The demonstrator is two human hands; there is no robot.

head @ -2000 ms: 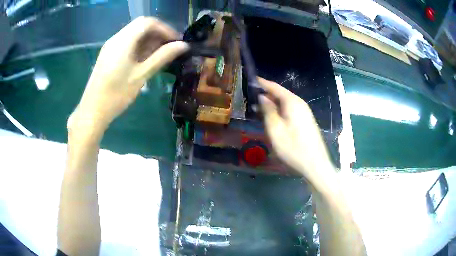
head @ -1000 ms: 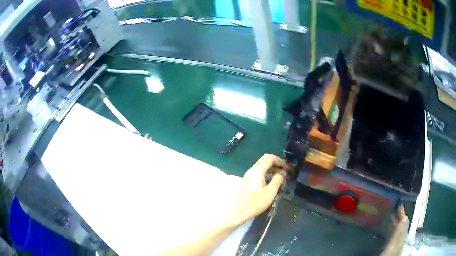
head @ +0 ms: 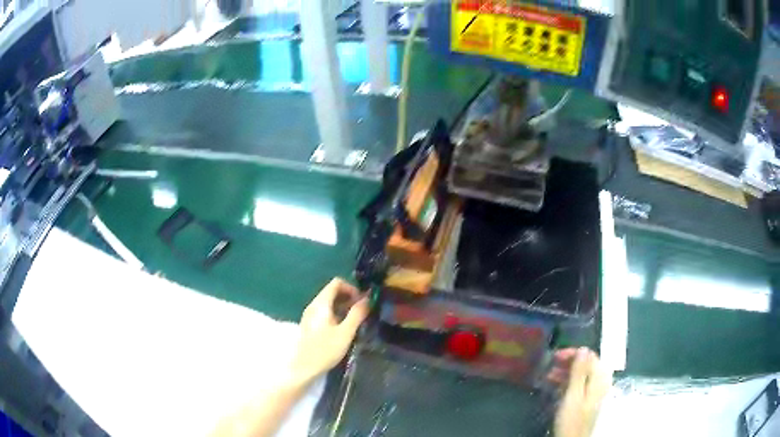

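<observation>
The press base (head: 530, 247) stands in front of me, with a scratched black top and a red round button (head: 464, 342) on its front. An orange-brown fixture (head: 413, 247) with ragged black film (head: 374, 243) is at its left side; a dark frame edge seems to stand in it. The hot-press head (head: 499, 166) hangs above the top. My left hand (head: 333, 324) is at the base's lower left side, fingers curled. My right hand (head: 582, 380) is at its lower right side. Fingertips are partly hidden and blurred; I cannot tell what they touch.
A phone frame (head: 195, 237) lies on the green conveyor belt (head: 282, 277) at left. A white sheet (head: 154, 333) covers the near left. A dark phone-like slab (head: 759, 410) is at the right edge. A yellow warning label (head: 517, 38) and control box (head: 684, 68) are above.
The view has swung left, then partly back. Both hands have moved from above the fixture down to the base's sides. The frame piece held earlier is no longer in my hands.
</observation>
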